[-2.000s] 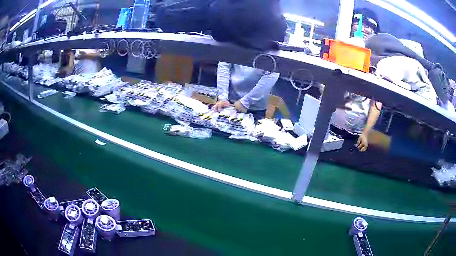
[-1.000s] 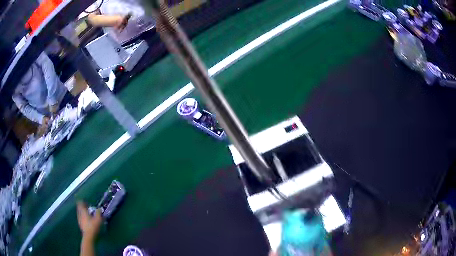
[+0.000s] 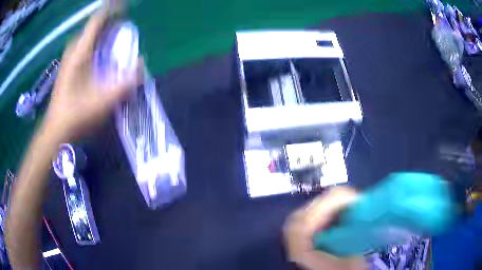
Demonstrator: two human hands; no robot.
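Note:
My left hand [image 3: 87,89], blurred, grips the round head of a white-lavender handheld device [image 3: 150,140] at the upper left. The device's long handle points down and right over the black mat. My right hand [image 3: 322,227] is shut on a teal electric screwdriver [image 3: 394,211] at the lower right. The driver lies across the hand, near the front of the white screw feeder [image 3: 304,116]. The driver's tip is hidden or too blurred to see.
Another device [image 3: 76,198] lies on the black mat at lower left, and one more [image 3: 39,89] lies beyond my left wrist. Several units [image 3: 454,47] lie at upper right. More units [image 3: 404,253] show below the driver. The green belt [image 3: 211,31] runs behind.
The view has swung, bringing the feeder to the centre. My left hand, near a device on the belt before, now holds a device close up. My right hand still has the driver.

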